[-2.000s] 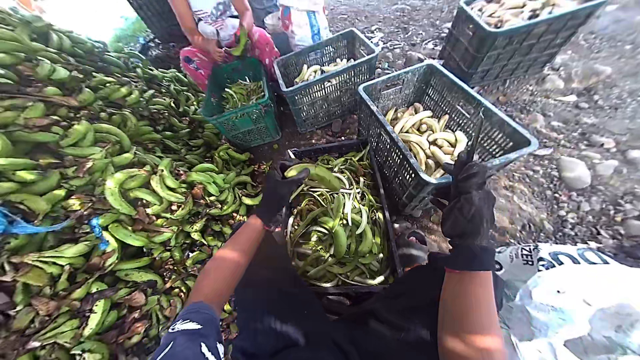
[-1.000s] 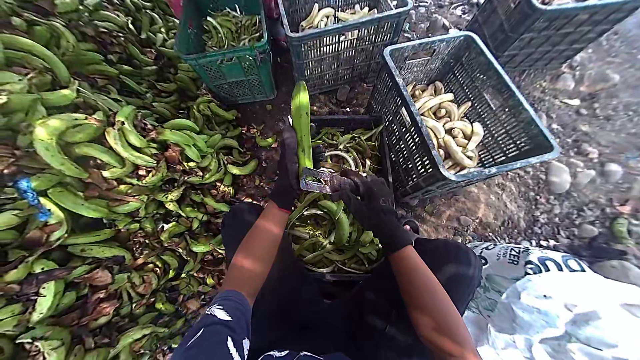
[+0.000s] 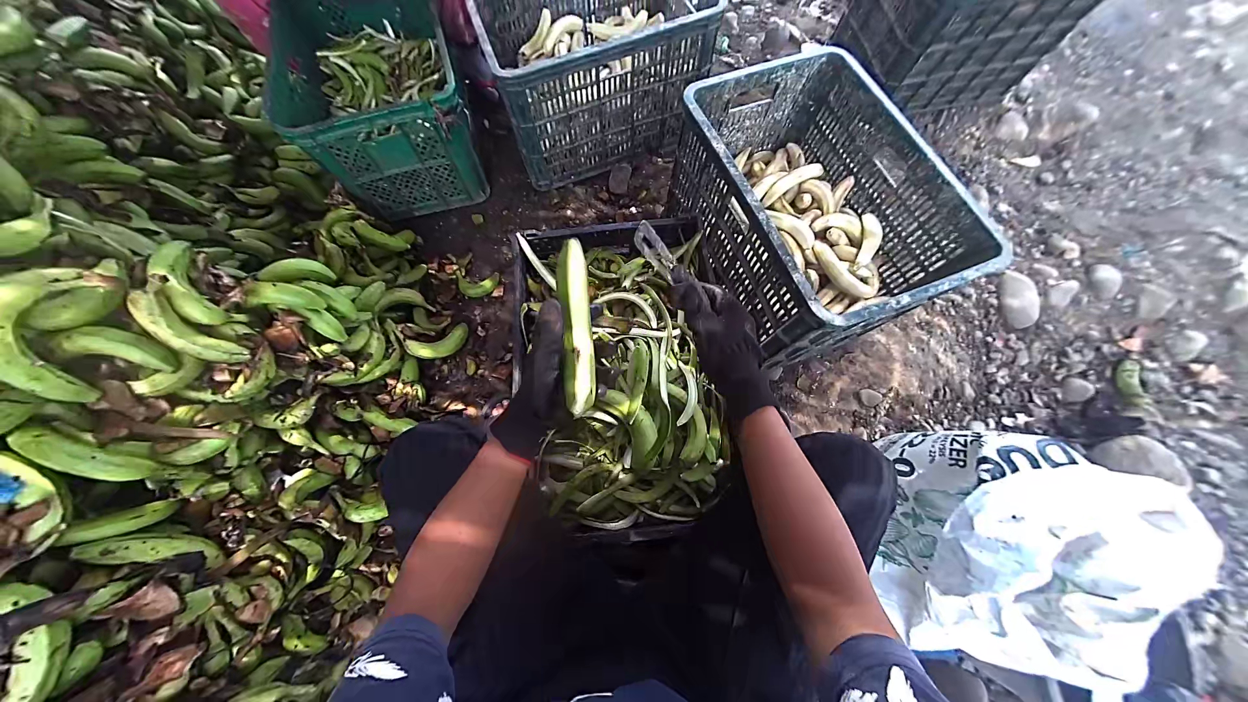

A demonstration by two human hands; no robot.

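Note:
My left hand (image 3: 542, 380), in a dark glove, holds a green plantain (image 3: 576, 331) nearly upright, with a pale strip along its side. In my right hand (image 3: 720, 336), also dark-gloved, is a metal blade (image 3: 655, 246), tilted up and to the left, apart from the plantain. Both hands are over a black crate (image 3: 556, 237) of green peels (image 3: 643, 439) between my knees. Peeled plantains (image 3: 824, 229) lie in the dark green crate (image 3: 936, 283) beyond my right hand.
Unpeeled green plantains (image 3: 185, 331) are heaped along the left. A green crate (image 3: 390, 161) of peels and a grey-green crate (image 3: 609, 117) of peeled plantains stand ahead. Another crate (image 3: 960, 49) is at upper right. White sacks (image 3: 1063, 575) lie right of my knee, near stones (image 3: 1020, 298).
Two seconds ago my left hand was at a plantain by the crate's far edge. Since one second ago the blade has moved away from the plantain, whose side now shows a pale strip.

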